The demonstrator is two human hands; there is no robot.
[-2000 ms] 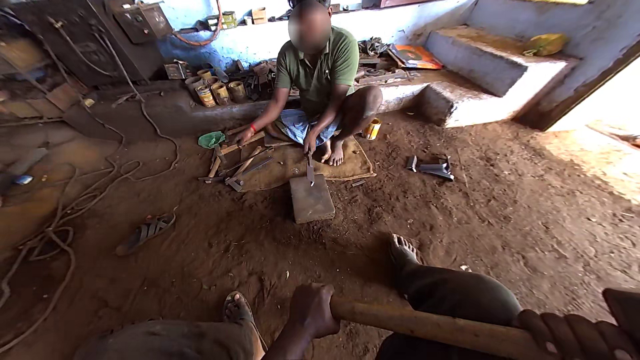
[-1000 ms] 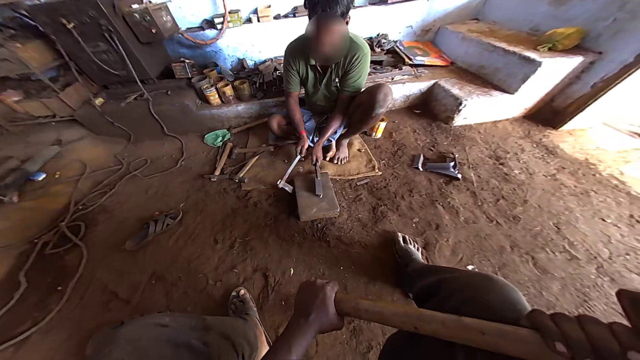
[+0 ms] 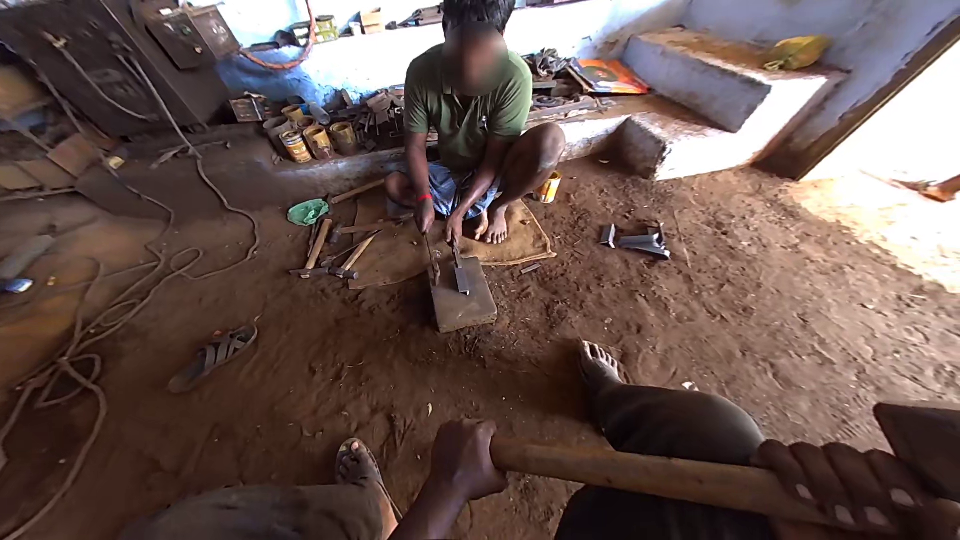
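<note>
My left hand is closed round the end of a sledgehammer's wooden handle, low in the head view. Near the dark metal head at the right edge, my right hand wraps over the same handle. Beyond my feet, a co-worker in a green shirt sits on sacking. One of that person's hands holds an angled metal piece on a square metal block; the other holds a tool, its kind unclear, at the block's left edge.
Hammers lie left of the block, near a green bowl. Metal brackets rest on the dirt floor to the right. A sandal and loose cable are at left. Tins and a stepped ledge stand behind.
The co-worker's tool has swung from the block's left side to point down at its edge. Two seconds ago, that person's one hand reached toward the tools at left. My hands keep their hold.
</note>
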